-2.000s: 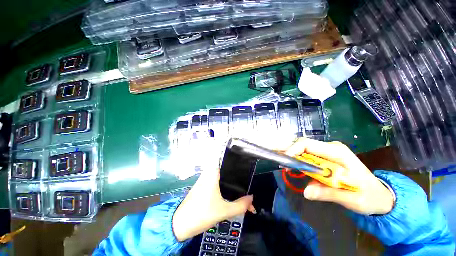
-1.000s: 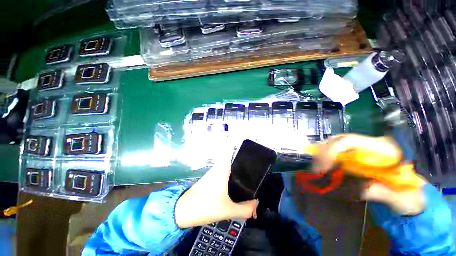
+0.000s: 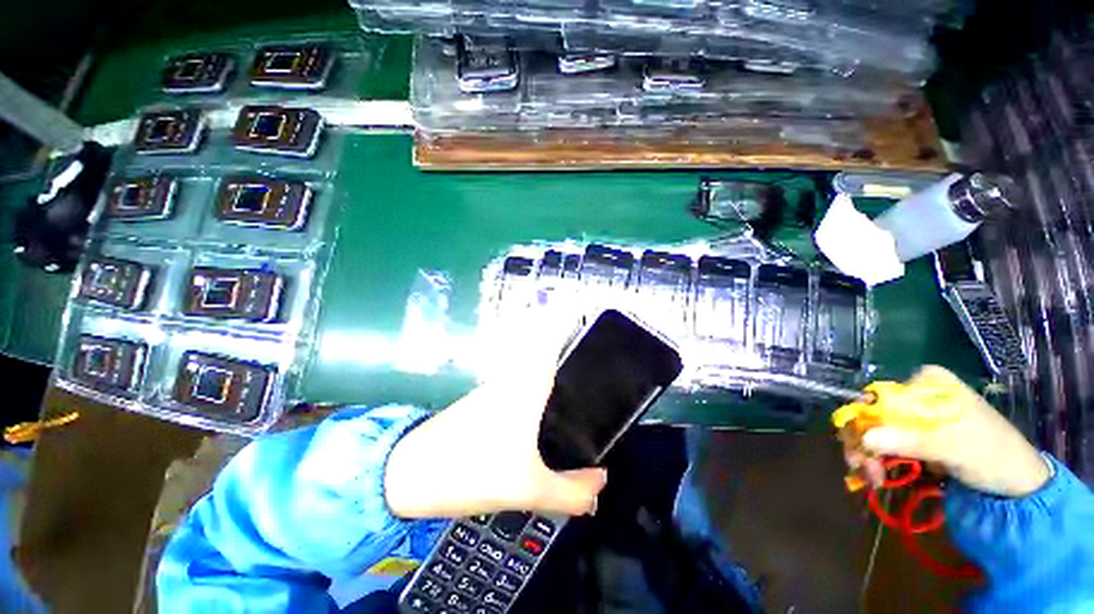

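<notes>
My left hand point(image 3: 480, 462) holds an open flip phone point(image 3: 609, 390) at the bench edge, fingers around its hinge area. Its black screen faces up and its keypad with a red key shows below my hand. My right hand point(image 3: 948, 426) is closed on the orange-yellow handle of an air blow gun point(image 3: 873, 414), right of the phone, near the bench's front edge. Its thin metal nozzle points left and a red coiled hose hangs below. A clear lens tray point(image 3: 866, 342) with a row of black rectangles lies behind the phone, partly washed out by glare.
A phone tray point(image 3: 168, 258) with two columns of closed phones lies left. Stacked trays point(image 3: 672, 114) sit on a wooden board point(image 3: 540, 150) at the back. A white wipe point(image 3: 859, 240), a solvent bottle point(image 3: 930, 222) and a keypad part point(image 3: 990, 318) lie right, beside a tall tray stack point(image 3: 1056, 180).
My right hand has moved away from the phone to the right with the blow gun, and the nozzle is off the screen. The phone stays in my left hand. The whole view has shifted.
</notes>
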